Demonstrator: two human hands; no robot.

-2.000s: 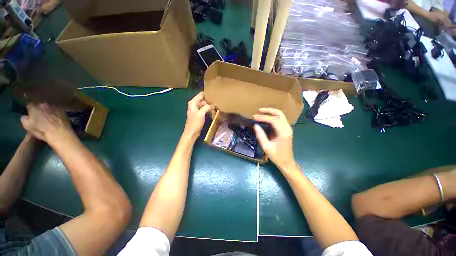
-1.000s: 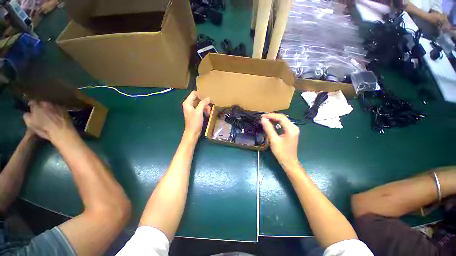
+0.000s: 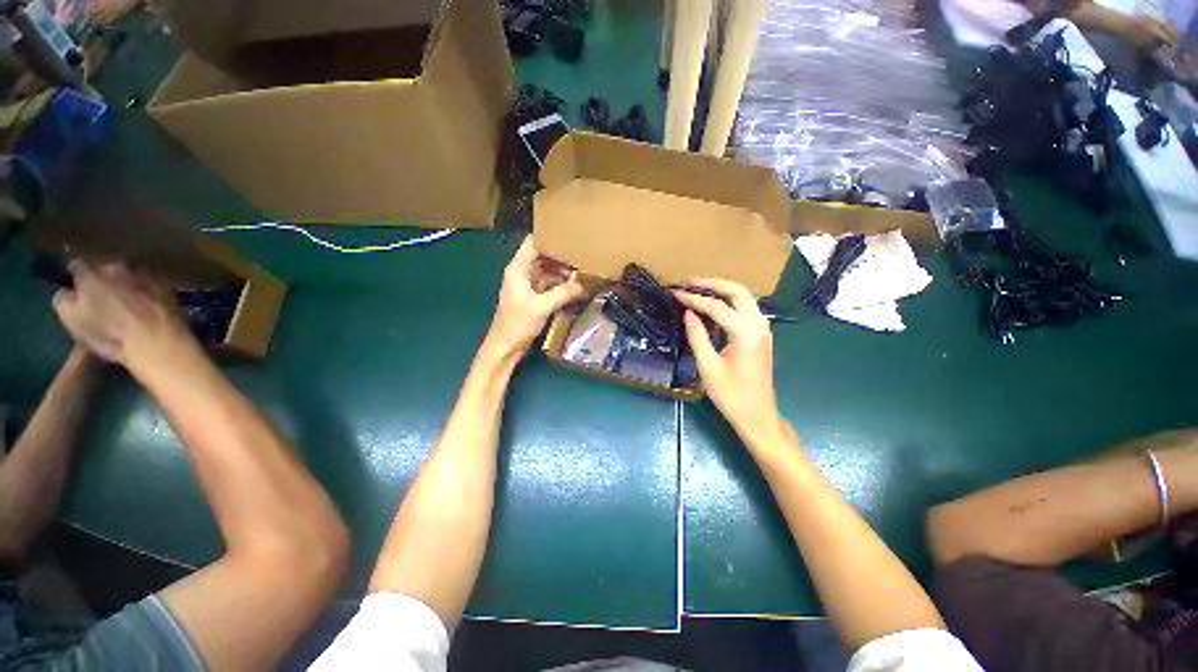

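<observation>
The small brown tuck-top carton (image 3: 657, 236) stands open in front of me, its lid raised at the back. A black cable bundle (image 3: 639, 310) sits in it and rises a little above the rim. A shiny clear packet (image 3: 590, 339) lies at the left inside, and a dark block (image 3: 646, 361) lies near the front wall. My left hand (image 3: 532, 295) grips the carton's left rear corner. My right hand (image 3: 727, 335) is at the right end, fingertips on the black cable bundle.
A large open shipping carton (image 3: 355, 145) stands behind left. Clear bags (image 3: 847, 105) are stacked behind right. White paper (image 3: 874, 282) with a black cable and loose cables (image 3: 1031, 289) lie right. Co-workers' arms (image 3: 243, 460) are on both sides; the left one works at another small box (image 3: 252, 315).
The carton has turned slightly and shifted a little right since a second ago. The cable bundle stands higher, and my right hand has moved left onto it.
</observation>
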